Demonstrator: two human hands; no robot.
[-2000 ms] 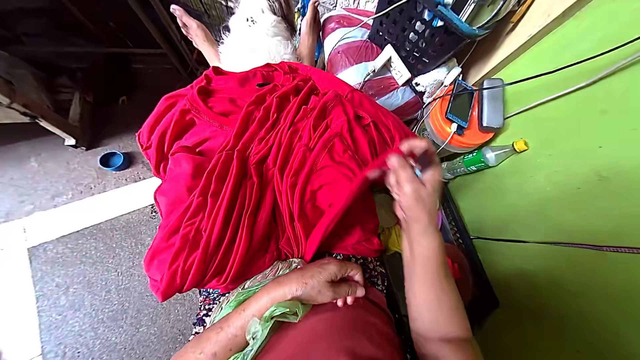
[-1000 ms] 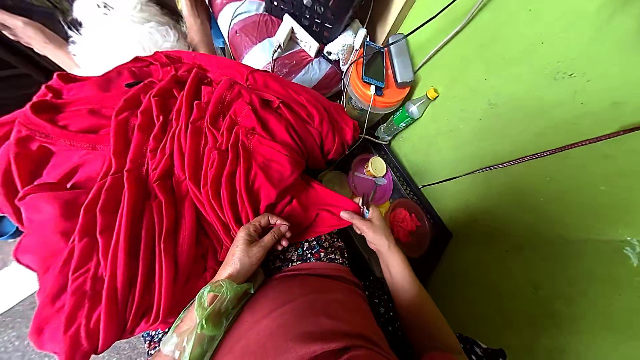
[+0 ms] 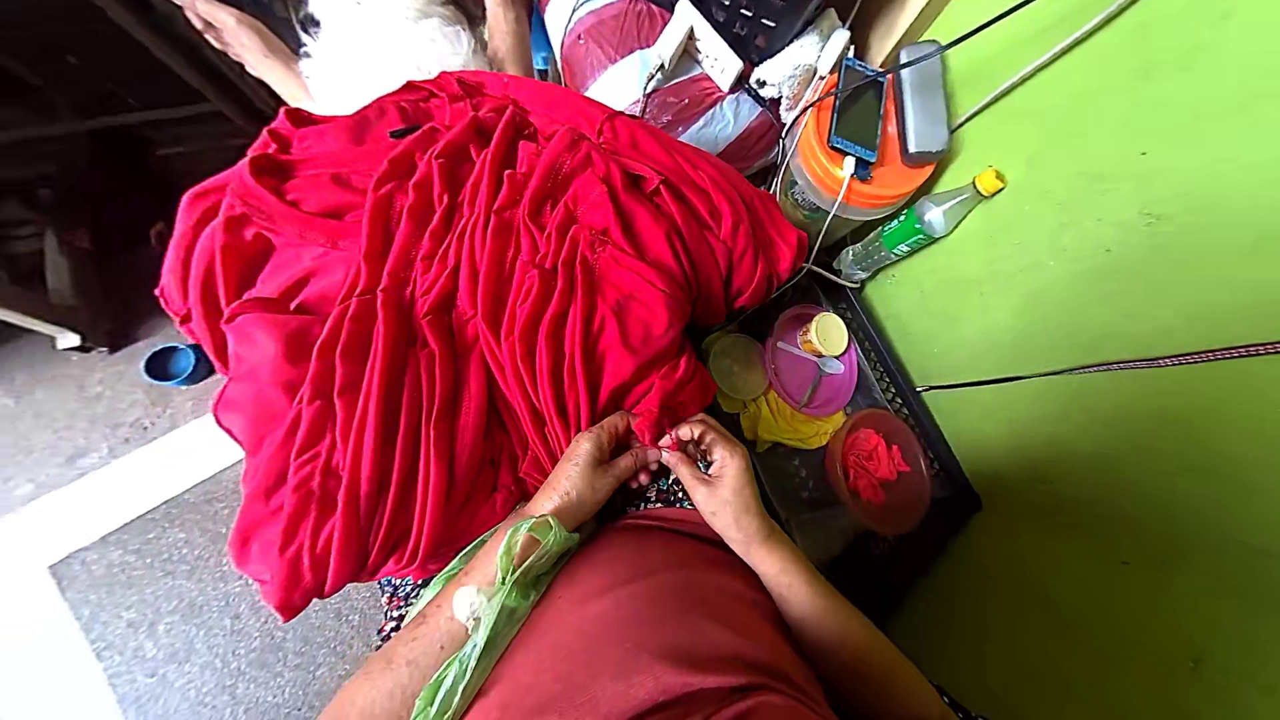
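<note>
A large gathered heap of red fabric [image 3: 460, 300] lies over the lap, with a neckline at its upper left. My left hand [image 3: 605, 458] pinches the lower right edge of this fabric. Against it, fingertips almost touching, my right hand [image 3: 708, 468] pinches the same small bit of red cloth. What else the fingertips may hold is too small to tell. Green plastic film [image 3: 505, 610] is wrapped around the left forearm.
At right a black crate [image 3: 900, 400] holds a purple lid [image 3: 835, 375], yellow cloth [image 3: 790, 420] and a bowl [image 3: 885, 500] with red scraps. Behind it stand an orange-lidded tub [image 3: 880, 180] bearing a phone [image 3: 858, 110], and a plastic bottle [image 3: 920, 228]. A blue bowl [image 3: 178, 365] sits on the floor. Another person's arm [image 3: 250, 45] shows at top left.
My right hand was raised above the fabric, then held its corner out to the right; now it is beside my left hand. Both hands have come together at the fabric's edge.
</note>
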